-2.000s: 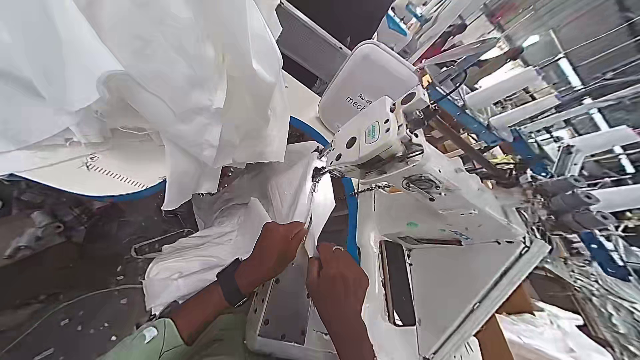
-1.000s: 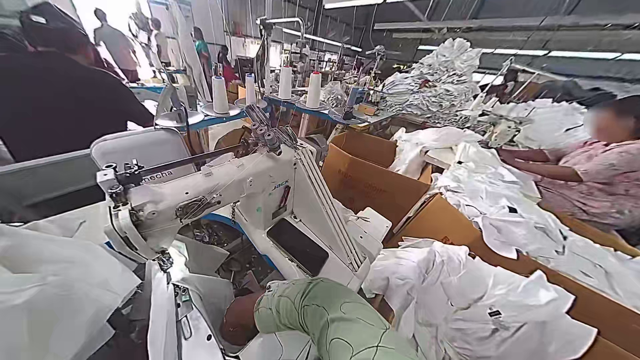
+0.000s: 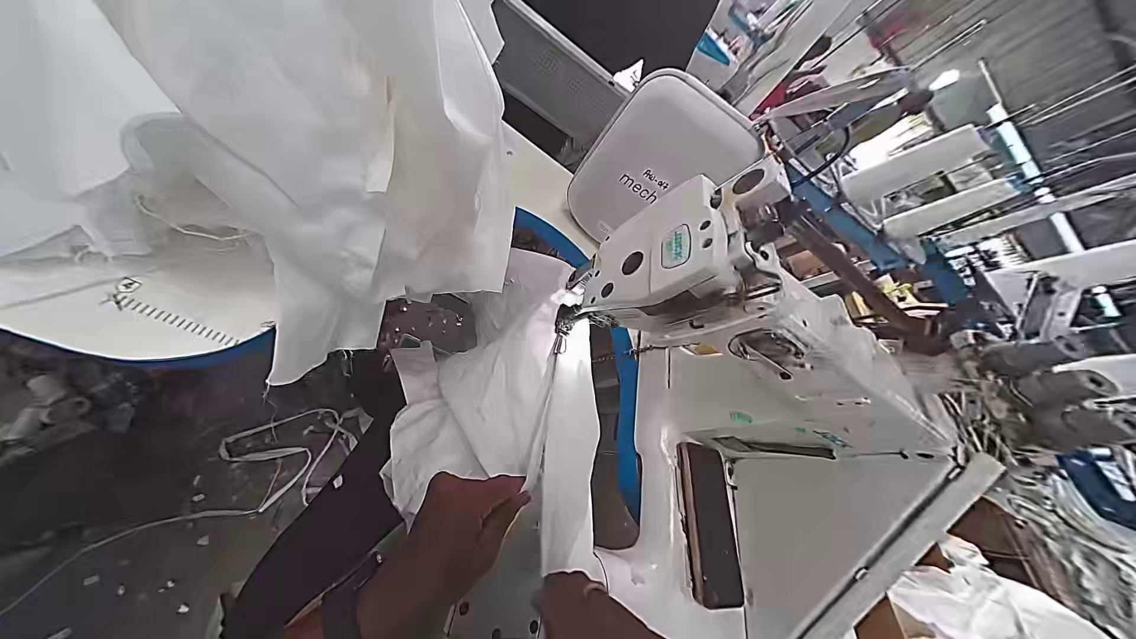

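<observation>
White fabric runs under the lit needle area of an industrial sewing machine, its folded edges stretching toward me. My left hand pinches the edge of this fabric between thumb and fingers, below the needle. Lower and to the right, my right hand is at the near end of the white strip, partly cut off by the bottom of the view; its fingertips are hidden, so its hold cannot be told.
More white fabric hangs over the pale table at the left, which has a blue edge and a printed scale. A padded case bearing writing stands behind the machine. White cloth lies at lower right, and scraps and tape litter the floor.
The view has swung widely and come back. Compared with two seconds ago, both hands are lower and farther from the needle, and the right hand no longer lies close beside the left.
</observation>
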